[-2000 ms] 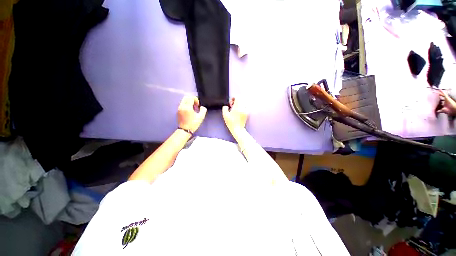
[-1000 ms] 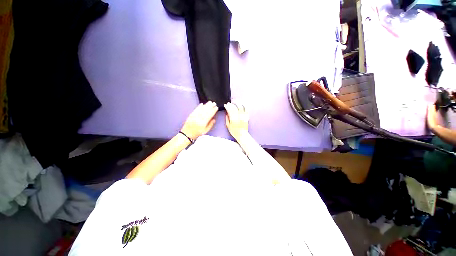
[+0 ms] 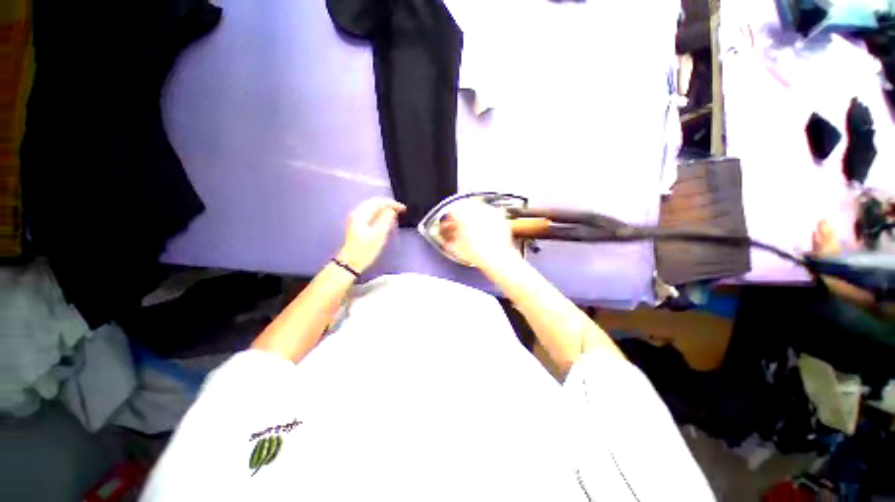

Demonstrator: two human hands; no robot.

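Note:
The black sleeve piece (image 3: 419, 108) lies lengthwise on the lilac pressing table cover (image 3: 265, 118), its narrow end towards me. My left hand (image 3: 371, 231) is at the left corner of that narrow end, fingertips bent together on its edge. My right hand (image 3: 475, 233) is closed around the handle of the steam iron (image 3: 511, 203). The iron's pointed tip faces left, at the right corner of the narrow end. Whether the soleplate touches the cloth cannot be told.
A black heap (image 3: 93, 147) hangs over the left table edge. The ridged iron rest pad (image 3: 701, 221) lies at the right edge. The hose (image 3: 687, 235) runs right. A pale scrap (image 3: 478, 102) lies beyond the iron. Another person's blurred arm (image 3: 834, 260) shows at right.
My right hand has left the sleeve end and taken hold of the iron. The iron has moved left from beside the pad to the sleeve's narrow end. My left hand has shifted slightly left.

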